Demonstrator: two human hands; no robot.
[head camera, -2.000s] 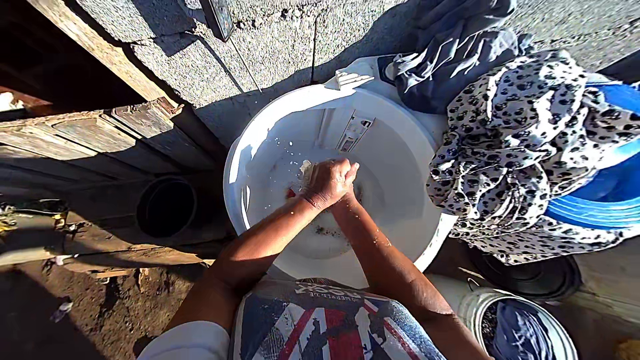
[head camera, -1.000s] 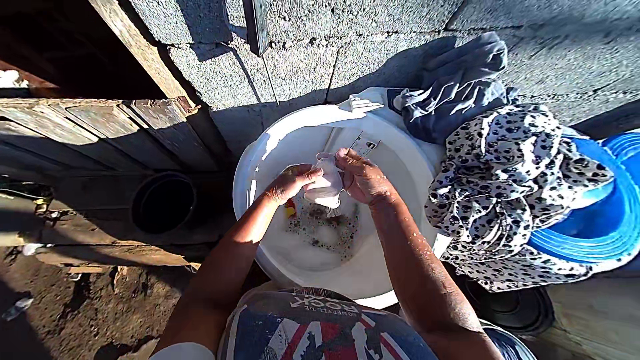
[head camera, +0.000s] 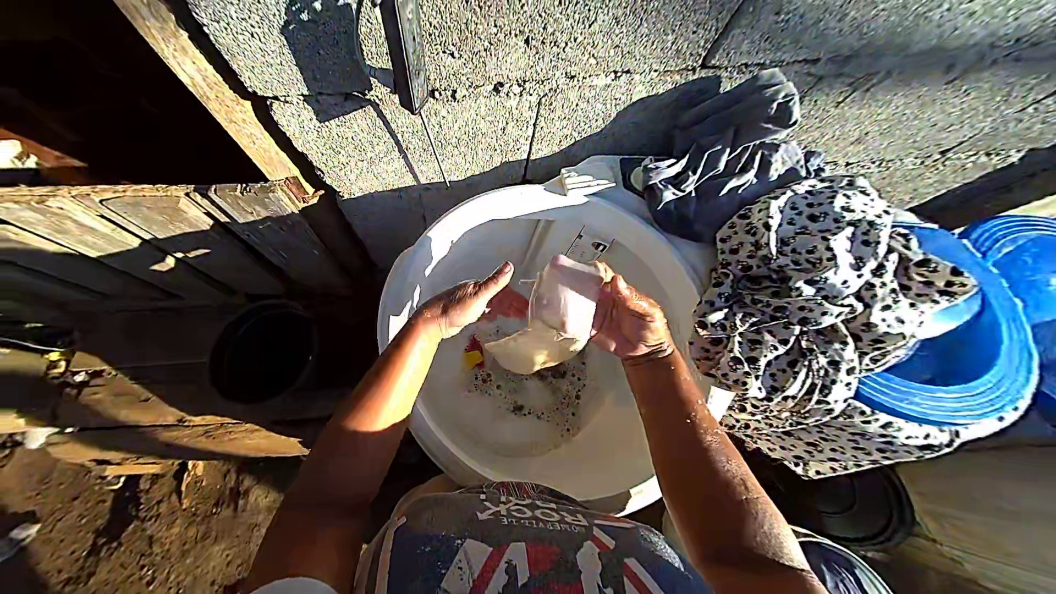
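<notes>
A small wet pale cloth (head camera: 563, 304) hangs over the white round washing tub (head camera: 462, 470), its upper part held between the thumb and fingers of my right hand (head camera: 631, 320). My left hand (head camera: 472, 304) is at the cloth's left with thumb and fingers spread, and it grips nothing. Below the cloth, foamy bubbles (head camera: 549, 400) float on water in the tub. A red and yellow item (head camera: 474, 351) lies in the tub near my left hand; what it is cannot be told.
Dark grey clothes (head camera: 726, 157) lie behind the tub against a concrete block wall (head camera: 487, 132). Black-and-white patterned fabric (head camera: 813, 289) drapes over a blue plastic basin (head camera: 949, 396) on the right. A black bucket (head camera: 262, 351) and wooden boards (head camera: 157, 239) are on the left.
My hands were together two seconds ago, then both held the pale cloth. Now my left hand has let go and moved apart from it, while the cloth hangs from my right hand.
</notes>
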